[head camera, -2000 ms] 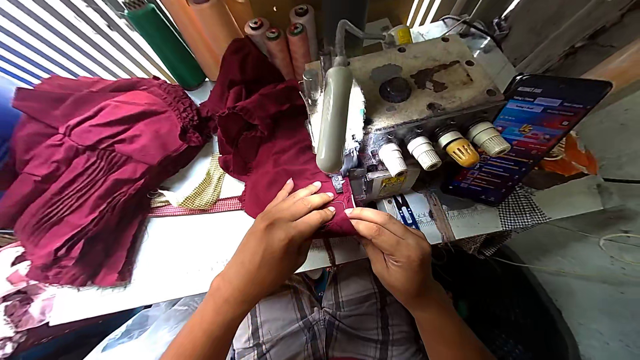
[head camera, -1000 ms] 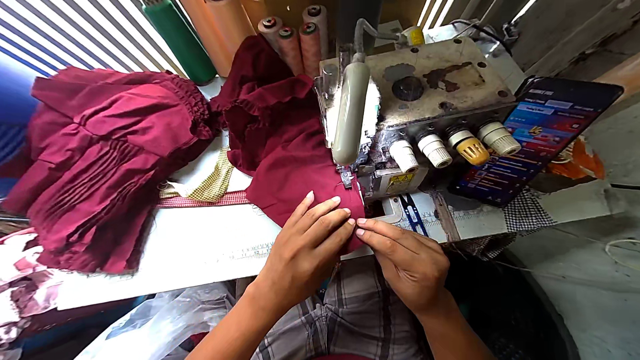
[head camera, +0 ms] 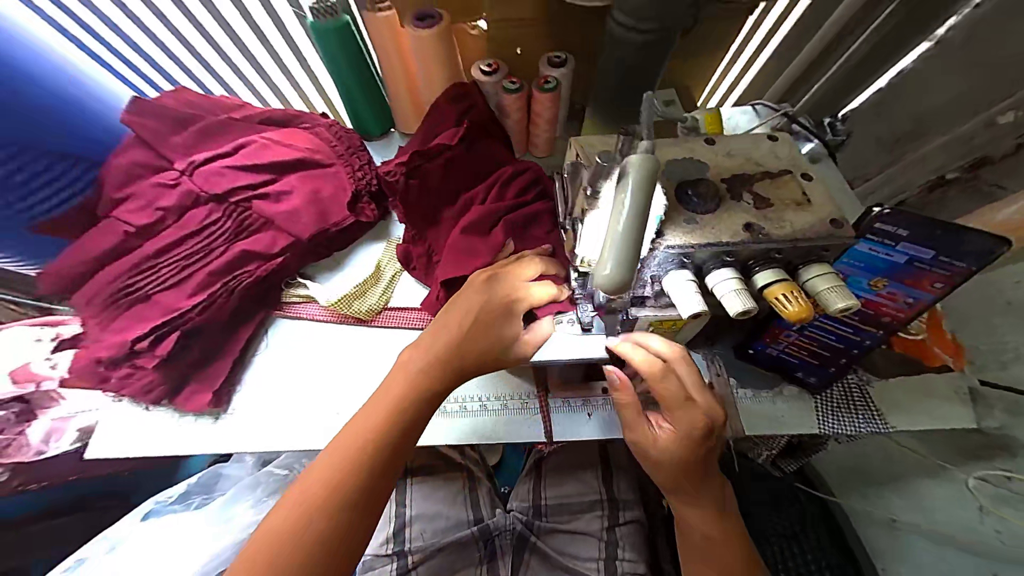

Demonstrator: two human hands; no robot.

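A maroon fabric piece lies left of the sewing machine, its near right edge beside the presser foot. My left hand rests on that fabric with bent fingers, gripping its edge near the foot. At the front of the machine, my right hand has thumb and forefinger apart, with no cloth visible between them. Further left, a gathered maroon garment is spread out and touches the fabric piece. The grey lamp-like arm hides part of the needle area.
Thread cones stand behind the fabric, beside a tall green cone. A phone leans right of the tension dials. Checked yellow cloth lies by the garment, and a ruler strip runs along the table's front.
My left hand and the maroon fabric have moved back and left, away from the table's front edge. My right hand has parted from the fabric and its fingers have spread.
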